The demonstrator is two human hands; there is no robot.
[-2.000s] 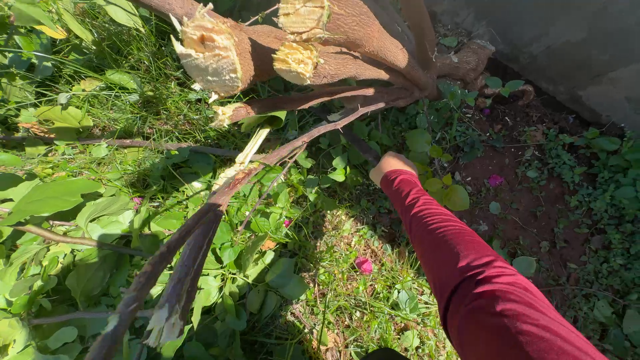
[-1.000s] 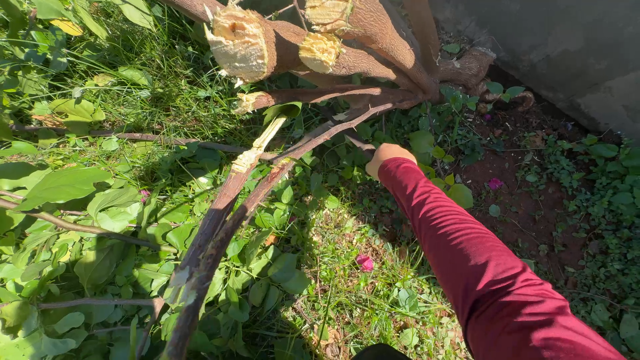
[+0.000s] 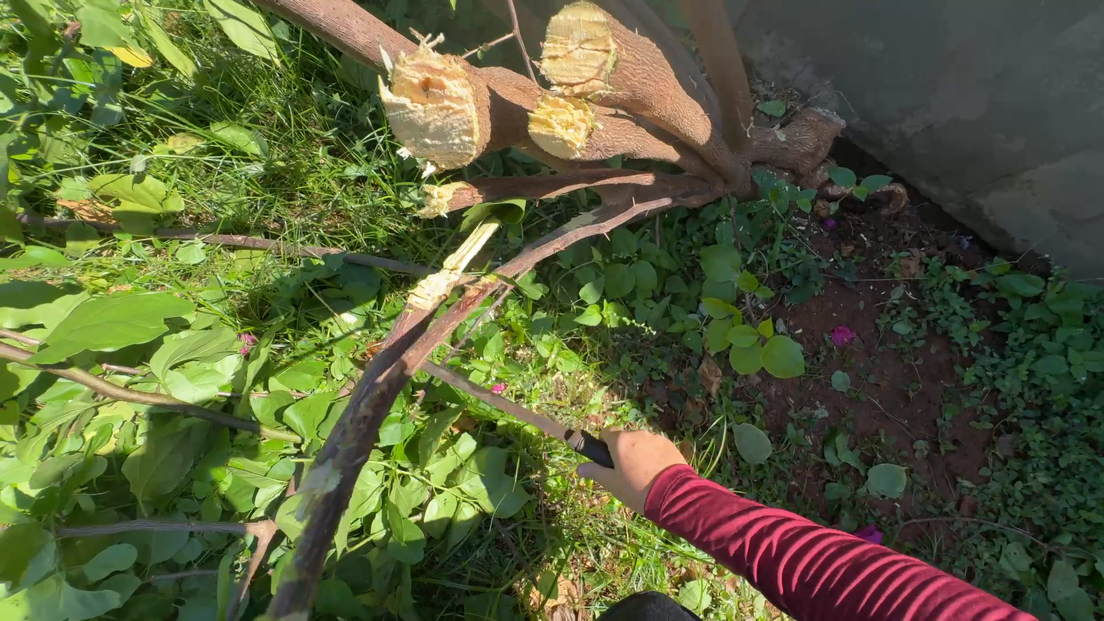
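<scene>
My right hand (image 3: 636, 468), in a dark red sleeve, is closed around the black handle of a machete (image 3: 509, 407). The long, narrow blade points up and left, and its far end meets the edge of a dark forked branch (image 3: 373, 392) or passes behind it. A splintered, pale stub (image 3: 466, 257) shows where one arm of that branch is broken or cut. Its other arm runs up to the base of a shrub. Thick stems with rough cut ends (image 3: 435, 112) spread from the same base. My left hand is out of view.
A grey wall (image 3: 940, 112) stands behind the shrub's base at the upper right. Leafy cut branches (image 3: 164, 397) cover the ground at the left. Bare reddish soil (image 3: 871, 371) with low plants lies at the right. A dark rounded thing (image 3: 647, 607) shows at the bottom edge.
My right hand has moved with the machete from near the shrub's base down toward the bottom of the view. More of the blade shows now. The lower part of the forked branch has shifted.
</scene>
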